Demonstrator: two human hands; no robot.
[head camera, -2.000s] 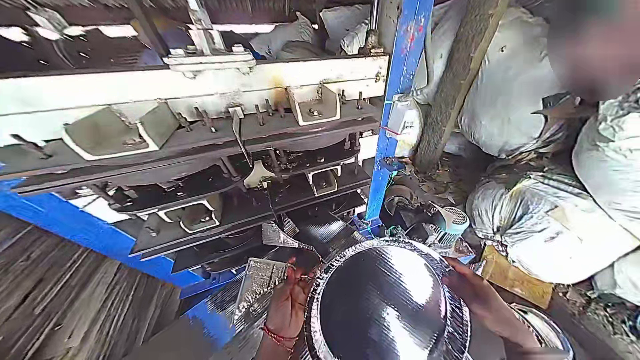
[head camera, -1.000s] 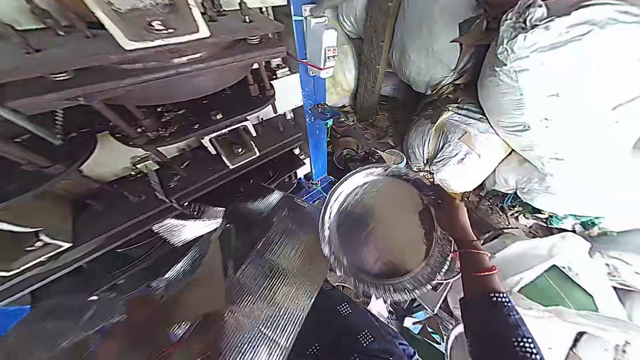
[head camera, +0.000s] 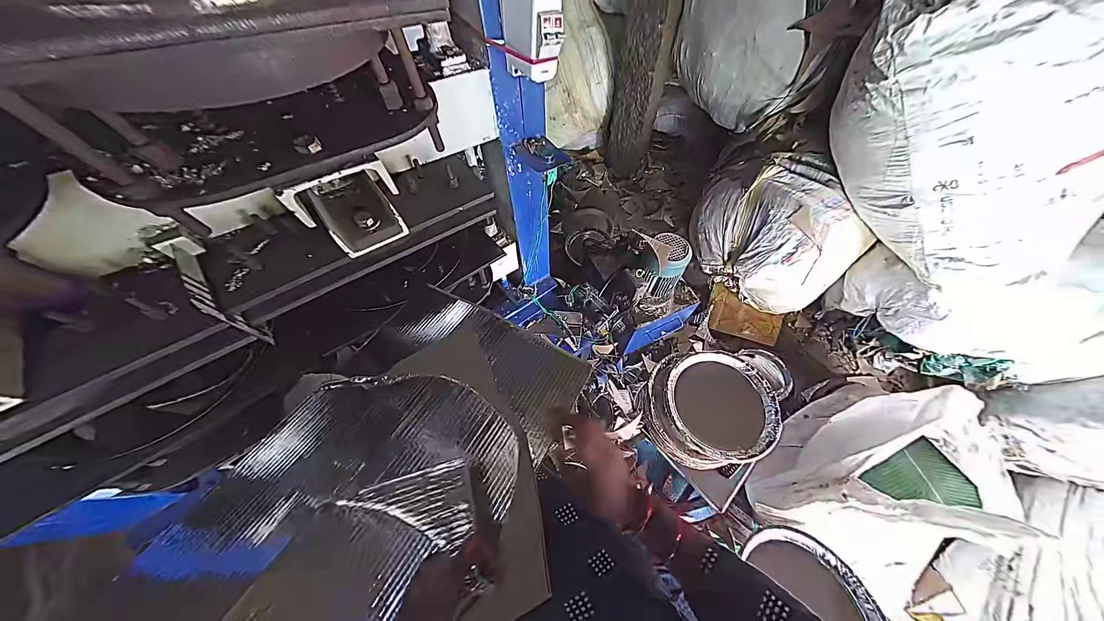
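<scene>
My left hand (head camera: 453, 582) is low in the centre, dark and partly hidden, its fingers closed at the edge of a ribbed silver sheet with curved cut edges (head camera: 345, 448). My right hand (head camera: 595, 466), blurred by motion, is just right of it, beside the corner of a flat ribbed silver sheet (head camera: 535, 371); whether it grips that corner cannot be told. A stack of round silver-rimmed plates (head camera: 720, 412) lies to the right of my right hand, apart from it. Another silver-rimmed round plate (head camera: 811, 573) is at the bottom right.
A dark multi-level metal press (head camera: 345, 259) fills the left, with a blue post (head camera: 523, 181) bearing a switch box (head camera: 532, 39). Scraps and a blue-topped motor (head camera: 668, 263) lie behind the plates. Large white sacks (head camera: 975, 198) and an open white sack (head camera: 828, 440) stand right.
The round plate held in my right hand one second ago is out of it, and a stack of plates lies on the right. My right hand has moved back toward the silver sheets. The view has turned right.
</scene>
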